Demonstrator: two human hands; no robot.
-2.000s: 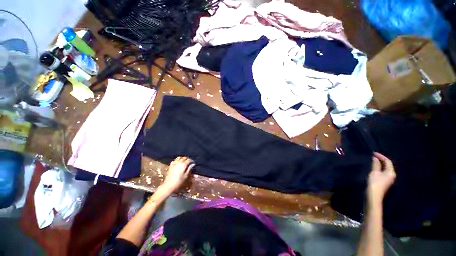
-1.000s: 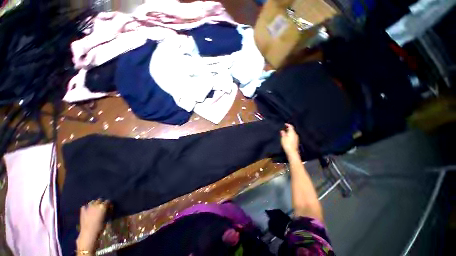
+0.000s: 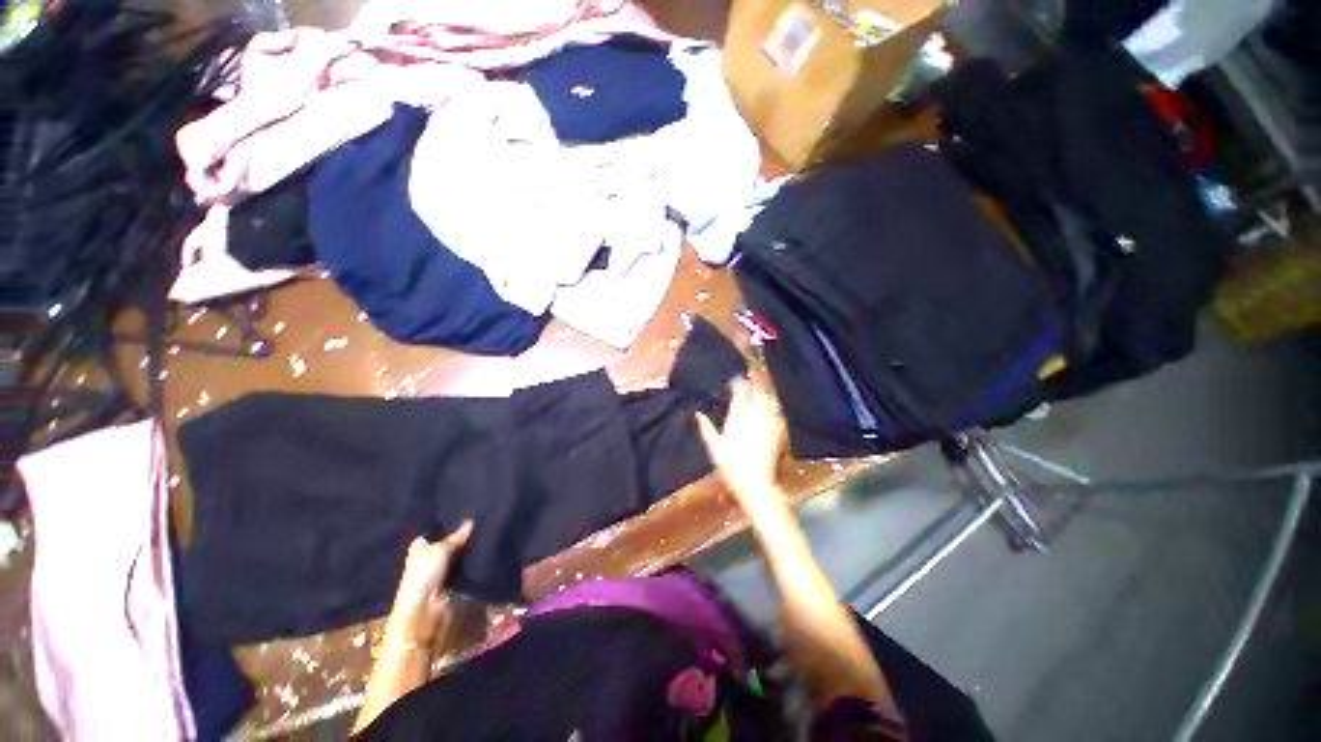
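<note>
Black trousers (image 3: 333, 493) lie across the front of the brown table, the wide end at the left, the narrower part bunched and partly folded at the right. My left hand (image 3: 432, 568) is at their near edge around the middle, thumb raised; whether it grips the cloth is unclear. My right hand (image 3: 748, 432) holds the bunched right end, with a dark flap of cloth standing up beside the fingers. A folded pile with pale pink on top (image 3: 102, 580) and navy below lies at the left.
A dark garment stack (image 3: 913, 276) is at the right, with small red-handled scissors (image 3: 755, 326) beside it. A loose heap of white garments (image 3: 507, 189), pink and navy lies behind. A cardboard box (image 3: 811, 73) is at the back, black hangers (image 3: 87, 189) at the left rear.
The right end of the black trousers has been drawn leftward off the dark stack and bunched. My right hand has moved left with it, and my left hand has moved right along the near edge.
</note>
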